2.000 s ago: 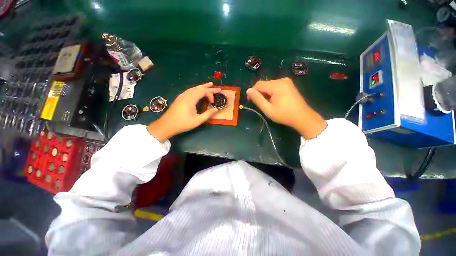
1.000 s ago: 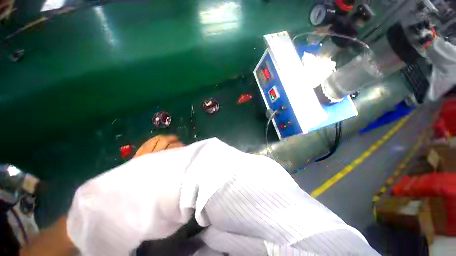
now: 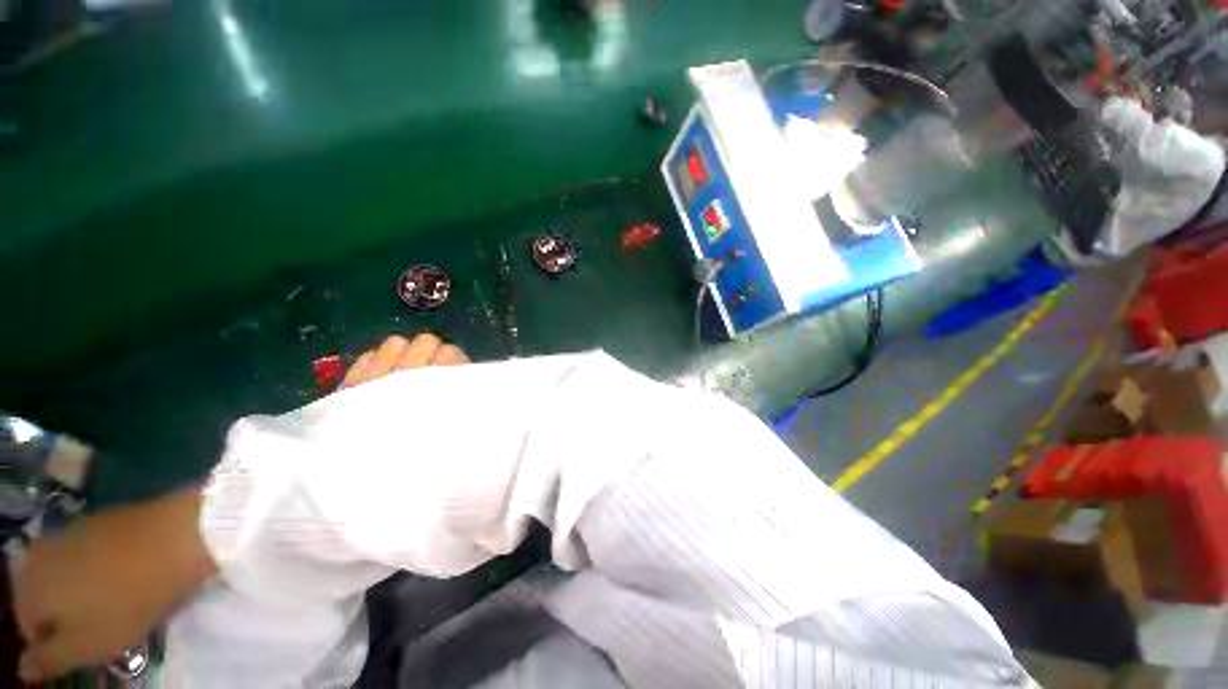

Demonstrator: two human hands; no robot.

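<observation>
My right arm reaches across the bench to the left. My right hand [image 3: 115, 579] is at the lower left, cut off by the picture's edge, and I cannot tell what its fingers hold. My left hand [image 3: 404, 355] shows only as fingers beyond the right sleeve, which hides the rest; whether it holds anything is hidden. A small red part [image 3: 327, 370] lies just left of these fingers. Two round silver-rimmed units, one [image 3: 424, 287] and another [image 3: 554, 253], lie beyond. Part of a round unit [image 3: 131, 662] shows below my right hand. The pad is not visible.
A blue control box [image 3: 754, 256] with a white top stands right, with a clear cylinder [image 3: 916, 162] behind it. Another red part [image 3: 640, 236] lies left of the box. Red trays [image 3: 1145, 498] and cartons are far right; a person in white [image 3: 1145, 162] is beyond.
The view has swung right and tilted. My right hand has gone from beside the pad across to the left. The left hand and pad are now mostly hidden behind the sleeve.
</observation>
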